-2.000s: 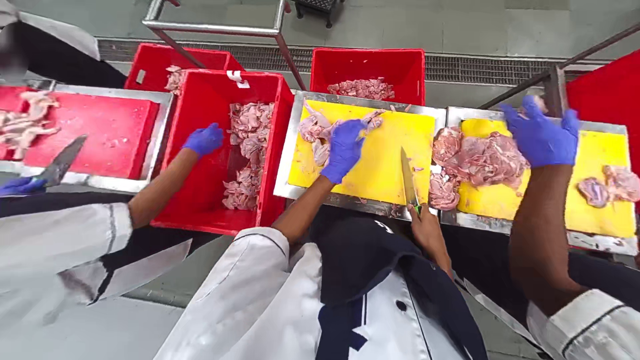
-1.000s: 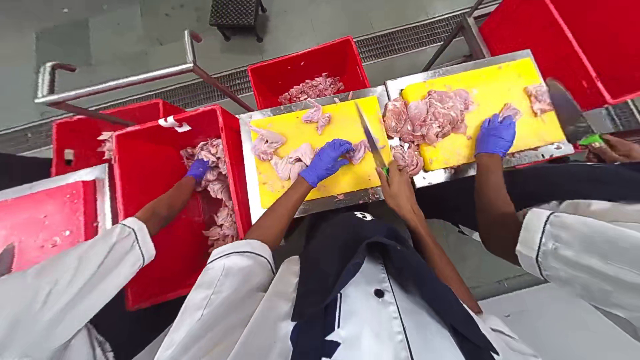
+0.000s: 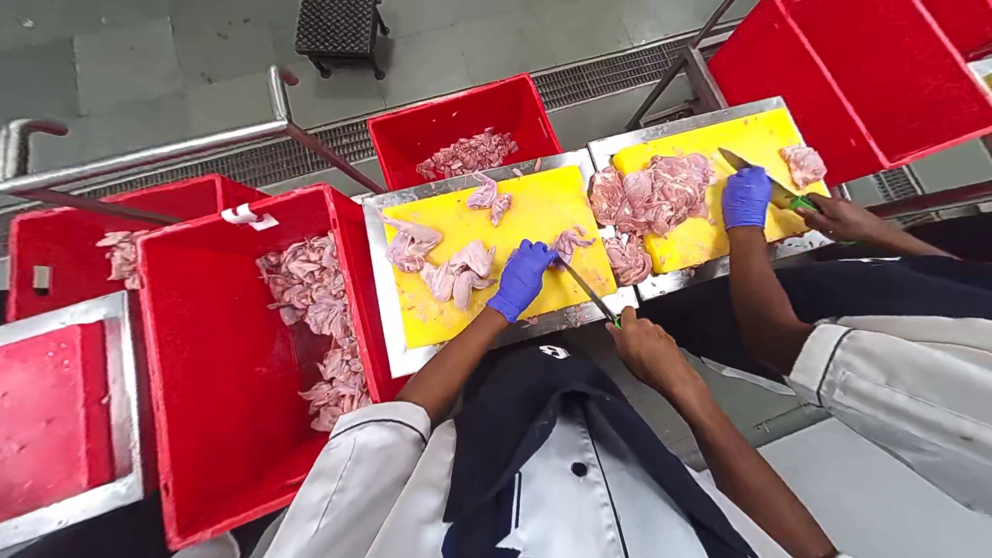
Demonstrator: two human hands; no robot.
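On the yellow cutting board (image 3: 535,201) in front of me lie several raw chicken wings (image 3: 465,271), with one small piece (image 3: 488,198) near the far edge. My left hand (image 3: 525,279), in a blue glove, rests palm down on the board beside a raw chicken piece (image 3: 572,243); whether its fingers grip that piece cannot be told. Bare, my right hand (image 3: 647,345) is closed around the green handle of a knife (image 3: 589,288), whose blade reaches over the near edge of the board to the gloved fingertips.
Left of my board stands a red crate (image 3: 225,349) with chicken pieces; another red crate (image 3: 465,116) is beyond it. A co-worker's gloved hand (image 3: 746,198) and knife work at the adjoining yellow board with piled meat (image 3: 659,194). A metal rail (image 3: 155,151) runs at far left.
The view has shifted. My knife blade, earlier pointing away across the board, now angles left to my gloved hand. The neighbouring worker's knife has moved onto their board. The arm in the left crate is gone.
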